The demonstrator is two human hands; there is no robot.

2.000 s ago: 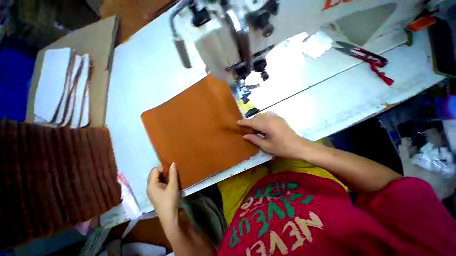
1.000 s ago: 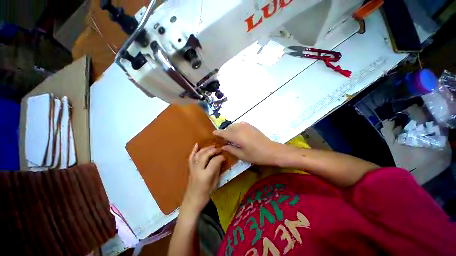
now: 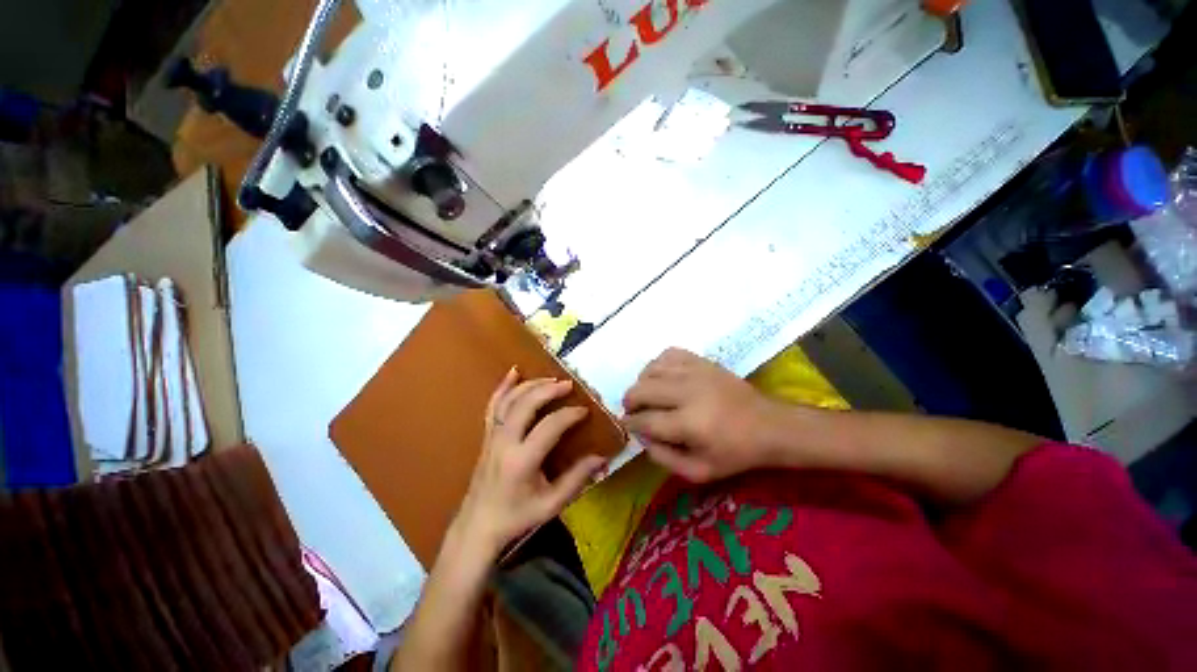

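A tan-orange leather panel (image 3: 420,407) lies flat on the white table, its upper corner beside the presser foot and needle (image 3: 538,269) of the sewing machine (image 3: 486,105). My left hand (image 3: 525,453) lies on top of the panel's right part, fingers spread and slightly bent, gripping nothing. My right hand (image 3: 689,418) has its fingertips closed at the panel's right corner; the thumb is partly hidden. The panel's lower edge is partly hidden by my left hand and forearm.
Thread snips (image 3: 814,121) with red cord lie on the machine bed. A stack of brown panels (image 3: 158,565) stands left, below white-faced pieces (image 3: 112,374) on a cardboard sheet (image 3: 184,263). A black phone-like rectangle (image 3: 1066,50) lies far right. Plastic bags and a blue-capped container (image 3: 1129,181) are at right.
My left hand moved from the panel's lower left corner onto its right part. My right hand slid down the edge to the right corner. The panel turned slightly; the view shifted.
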